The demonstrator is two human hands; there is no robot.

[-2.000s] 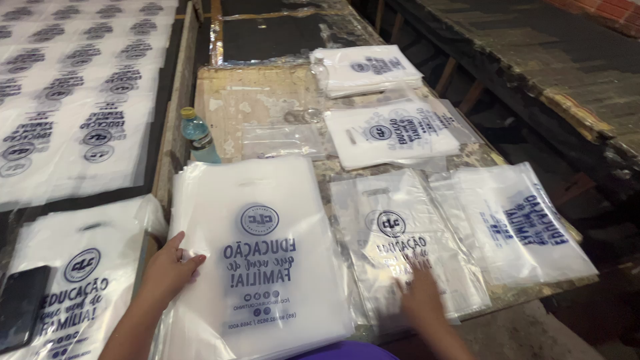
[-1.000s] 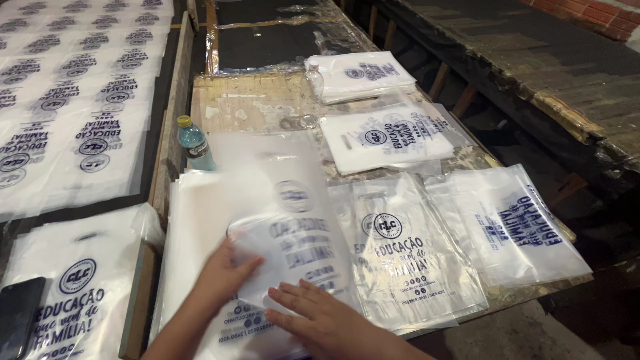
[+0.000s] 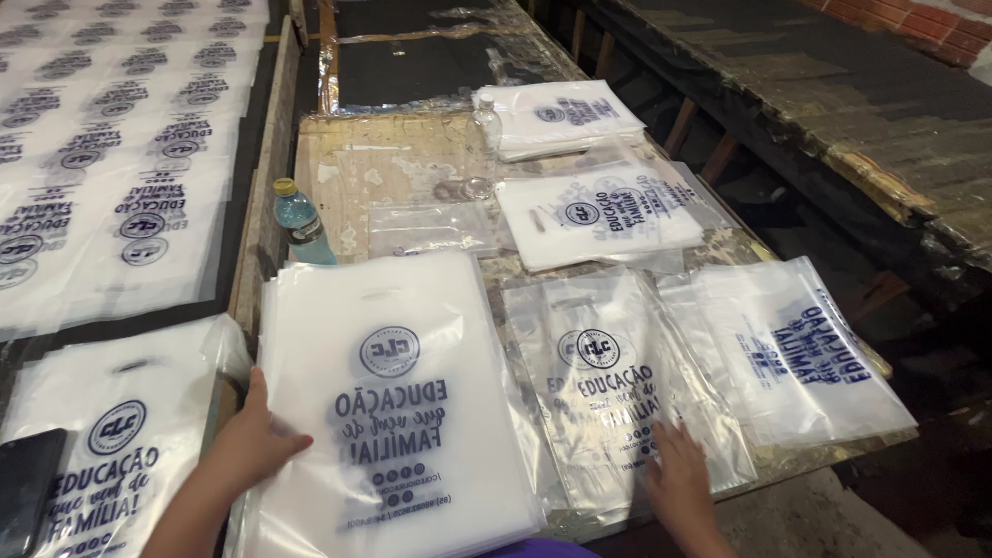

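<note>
My left hand [image 3: 267, 442] rests with thumb and forefinger spread on the left edge of a thick stack of translucent printed plastic bags [image 3: 310, 325]; the print on top reads mirrored. To the right, my right hand [image 3: 678, 473] lies with fingers extended on the lower right part of clear printed plastic bags [image 3: 558, 310], which overlap one another. Neither hand is closed around a bag. More printed bags [image 3: 845, 411] lie beyond the right hand. At the lower left is another bag stack [image 3: 182, 372] with its print facing up.
A blue-tinted bottle with a yellow cap [image 3: 298, 221] stands behind the main stack. Further back are a clear plastic bottle [image 3: 487, 128] and two bag stacks [image 3: 527, 244], [image 3: 511, 116]. A black phone [image 3: 27, 488] lies lower left. Wooden rails [image 3: 271, 170] border rows of printed bags [image 3: 178, 271].
A second ago both hands were on a lifted bag over the main stack. Now that stack lies flat, my right hand has moved right onto the clear bags, and my left is at the stack's left edge.
</note>
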